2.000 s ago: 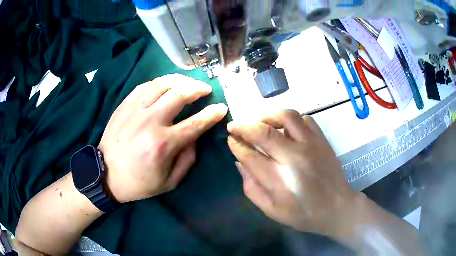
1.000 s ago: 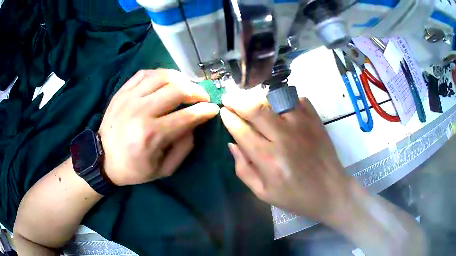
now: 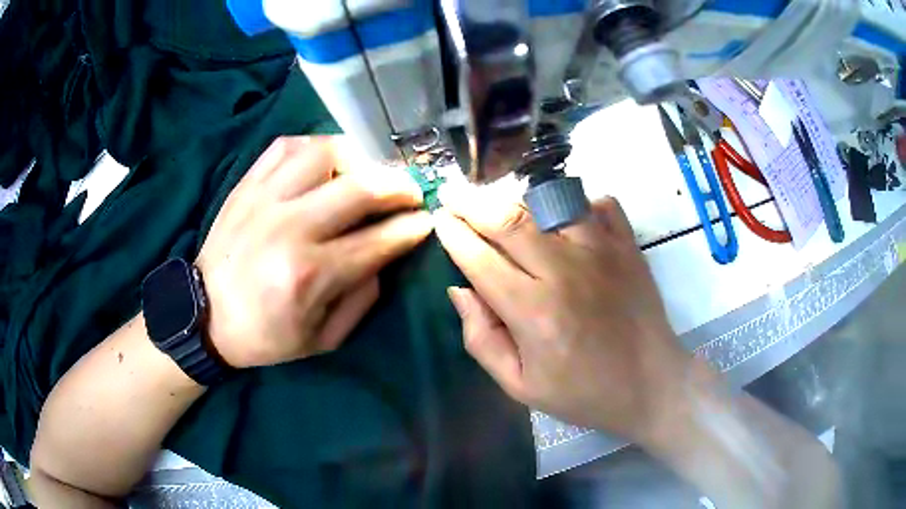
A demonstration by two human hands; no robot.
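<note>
The dark green garment is draped over the table from the left to below both hands. Its edge looks brighter green beside the presser foot and needle. My left hand lies on the fabric, fingertips pinching this edge. My right hand is just right of it, its fingertips at the same edge and close to the left fingertips. Its upper fingers are partly hidden behind the grey ribbed knob. Whether the right fingertips grip the fabric is hard to see in the glare.
The white and blue sewing machine head is at the top. Blue-handled snips, red-handled scissors, a teal stick and a printed paper slip lie right. A ruler tape runs along the front edge. Black pieces lie far right.
The right hand has moved up and left to the fabric edge beside the left fingertips. The camera view has shifted, and the machine head shows larger. Over the last second both hands barely moved.
</note>
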